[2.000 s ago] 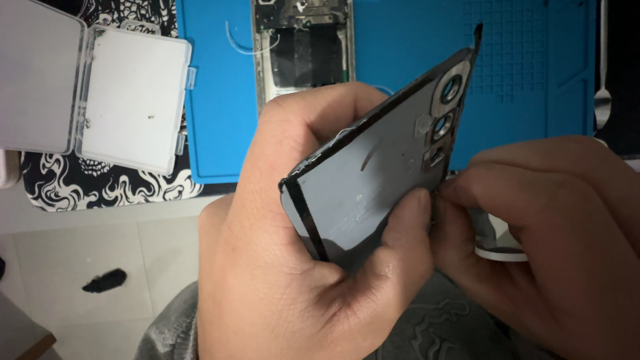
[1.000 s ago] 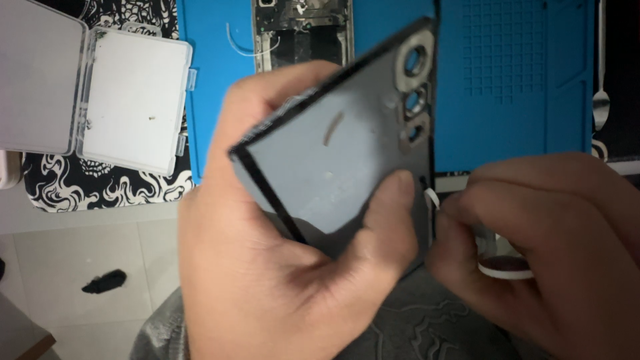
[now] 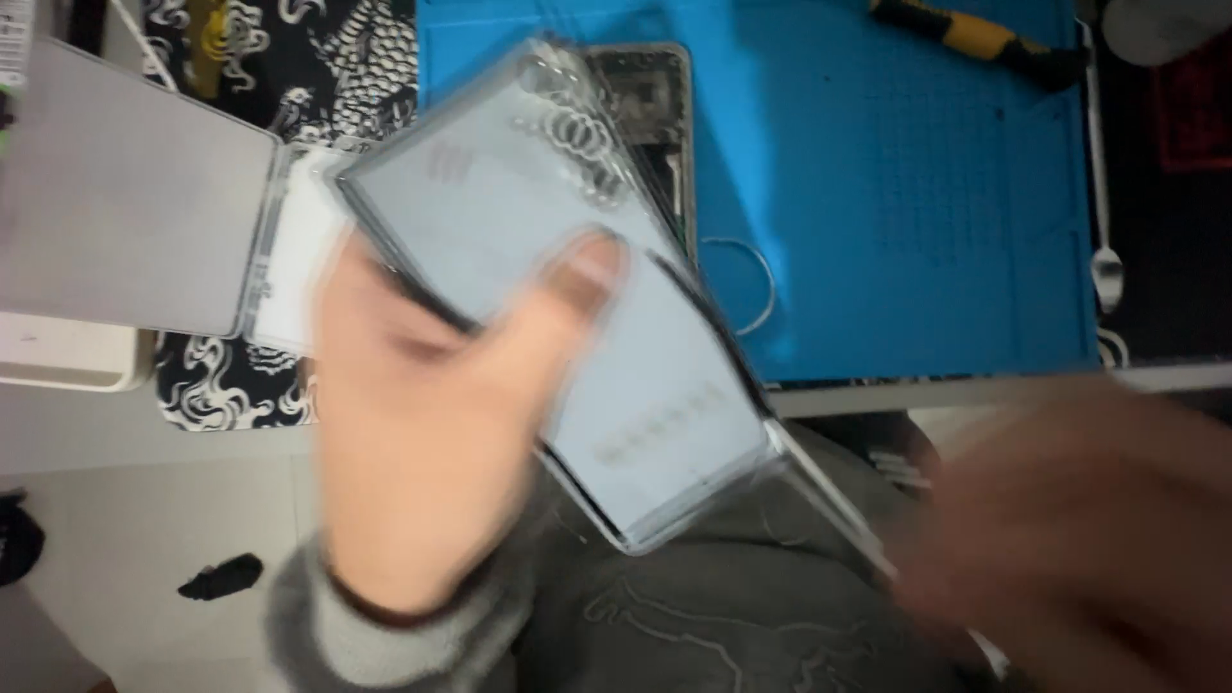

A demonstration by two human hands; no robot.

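Observation:
Tilted and blurred by motion, a smartphone's back cover (image 3: 462,221) with camera rings near its top is gripped in my left hand (image 3: 443,404), the thumb across its face. From the cover's lower right corner a thin white strip (image 3: 833,491) runs to my right hand (image 3: 1068,539), which is heavily blurred and holds the strip's other end. Behind the cover, an opened phone body (image 3: 654,106) lies on a blue work mat (image 3: 895,192), partly hidden. A curved clear strand (image 3: 767,289) rests on the mat beside it.
An open plastic case (image 3: 144,192) lies at the left on a black-and-white patterned mat (image 3: 207,385). A yellow-and-black tool handle (image 3: 972,38) is at the top right. A metal spoon-ended tool (image 3: 1105,269) lies along the blue mat's right edge. A dark object (image 3: 221,577) is on the floor.
The back cover has turned in my left hand, its lower end now pointing down to the right. My right hand has moved away from it, and a longer stretch of white strip shows. The view has shifted.

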